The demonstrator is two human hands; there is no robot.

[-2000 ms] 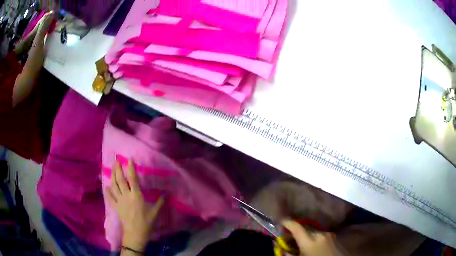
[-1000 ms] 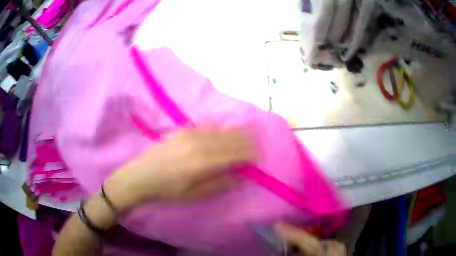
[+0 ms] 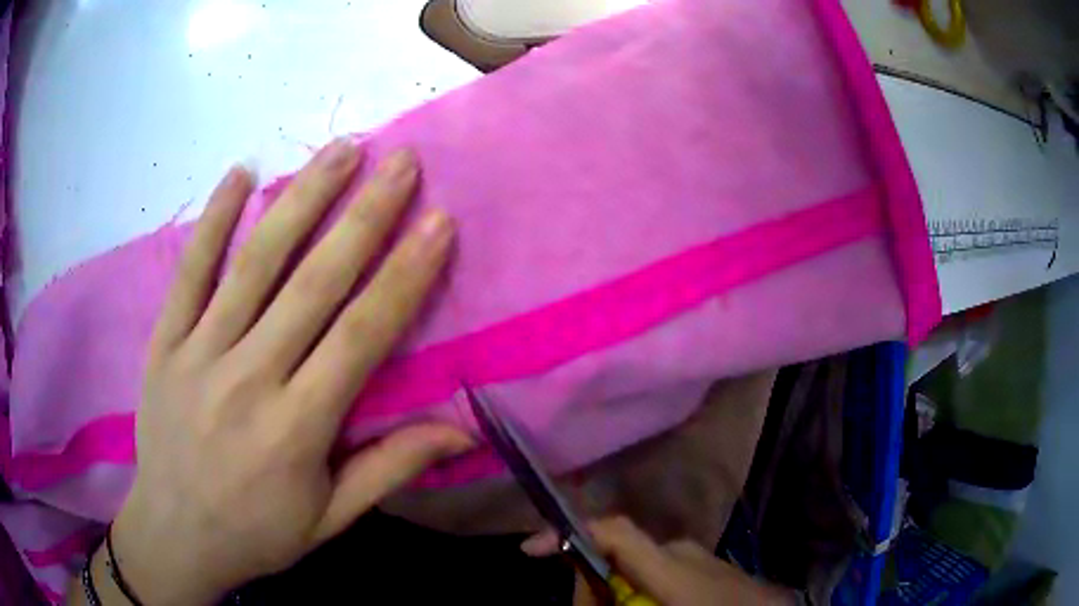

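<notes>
A pale pink garment panel [image 3: 615, 154] lies across the table's front edge. A bright magenta band [image 3: 615, 310] runs along it, and a narrow magenta border [image 3: 890, 154] lies at its right end. My left hand [image 3: 266, 367] lies flat on the panel with fingers spread, its thumb near the lower edge. My right hand [image 3: 663, 568], partly cut off by the bottom edge, holds the scissors [image 3: 532, 479]. Their dark blades point up and left, with the tips at the band's lower edge, just right of my left hand. The blades look nearly closed.
The white table [image 3: 130, 107] has small specks and loose pink threads. The sewing machine's cream bed [image 3: 509, 18] is beyond the panel. Yellow handles of another pair of scissors [image 3: 943, 21] show at the top right. A blue basket [image 3: 882, 474] with cloth stands at the lower right.
The panel, raised and blurred one second ago, now lies flatter with its border at the right. My left hand has moved left and spread on it. The scissor tips have come to the magenta band.
</notes>
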